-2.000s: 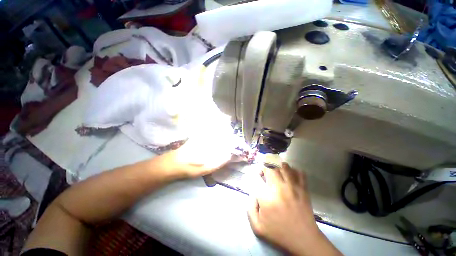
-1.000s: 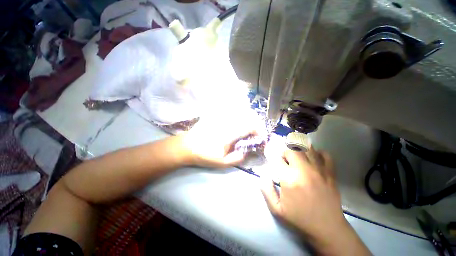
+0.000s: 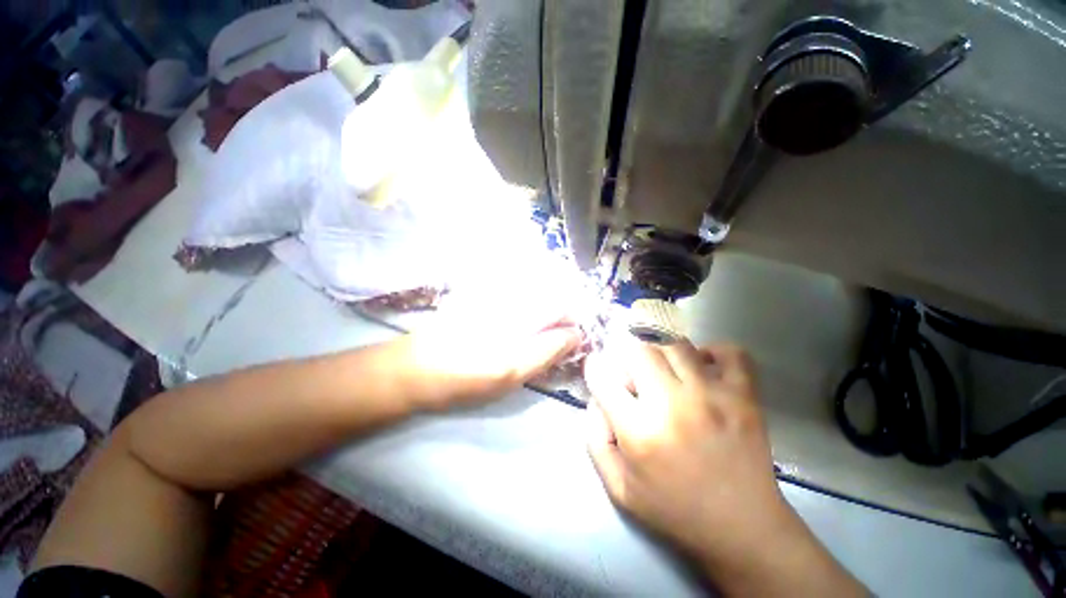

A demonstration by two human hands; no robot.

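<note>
A garment piece with whitish reverse [image 3: 345, 240] and a speckled brown-red edge lies left of the sewing machine head [image 3: 514, 105]. Its near part runs to the needle area [image 3: 594, 280], where lamp glare washes out detail. My left hand [image 3: 497, 350] lies on the piece just left of the needle, fingertips at a small speckled bit of fabric. The glare hides part of this hand. My right hand [image 3: 684, 432] is close to the right of it, fingers bent, fingertips at the same fabric edge below the presser foot area. Its exact grip cannot be told.
Black-handled scissors [image 3: 902, 391] lie under the machine arm. Dark thread snips [image 3: 1015, 520] lie at the lower right. A knurled round knob [image 3: 812, 99] sits on the head. The lit lamp [image 3: 403, 117] stands left of the head. Cut panels [image 3: 123, 216] are heaped at left.
The view has moved closer to the needle, and the white roll on top has left the picture. Both hands stay at the needle area; my right fingers have shifted slightly.
</note>
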